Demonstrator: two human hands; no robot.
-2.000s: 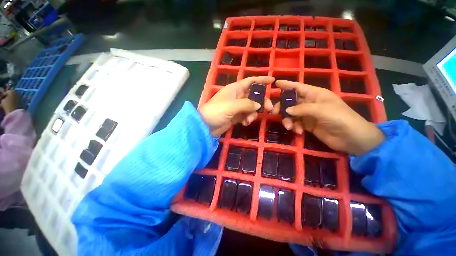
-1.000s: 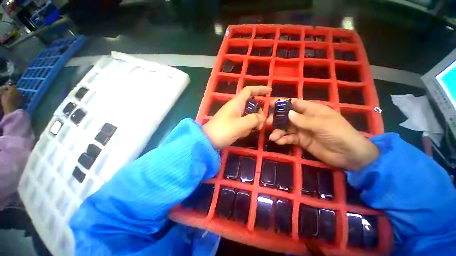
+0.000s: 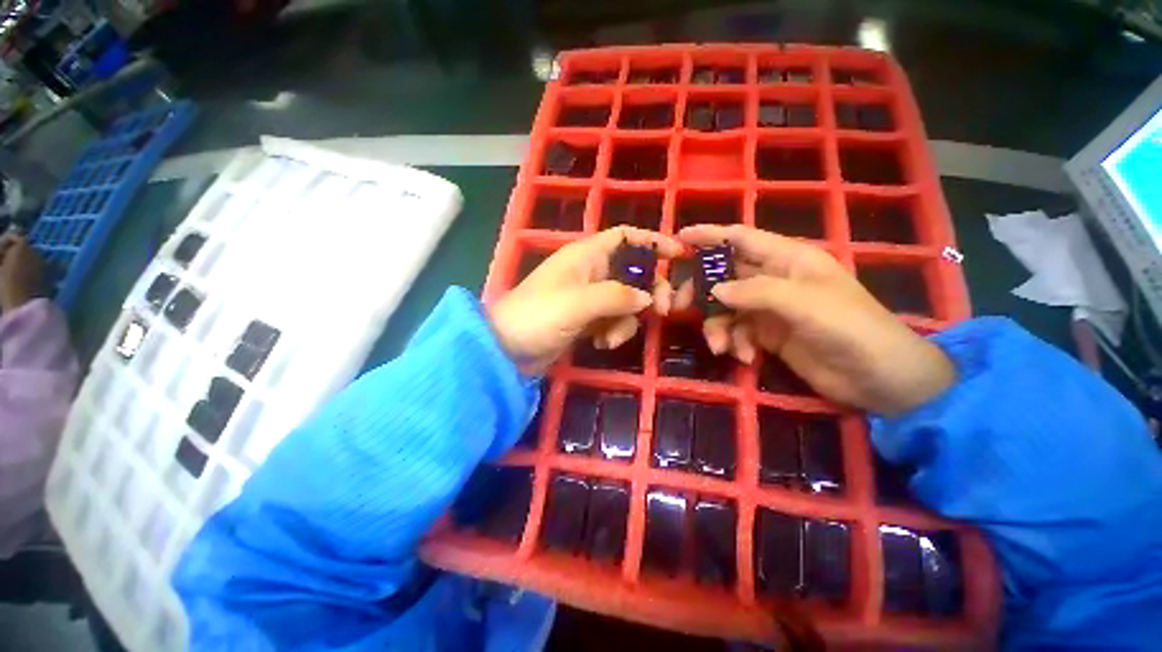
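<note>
My left hand holds a small glossy black watch body between thumb and fingers. My right hand holds another black watch body, whose face reflects light stripes. The two units are side by side, a little apart, above the middle of the red foam tray. Many of the tray's square pockets hold dark units, often in pairs. One pocket in the upper middle shows bare red. My hands and blue sleeves cover part of the tray.
A white tray with several black units lies at left. Further left are a blue tray and another person's pink sleeve. At right are crumpled white tissue and an instrument with a lit screen.
Both units have been tilted and turned in the fingers, and their reflections have changed. Both hands remain over the red tray. The whole view has shifted slightly.
</note>
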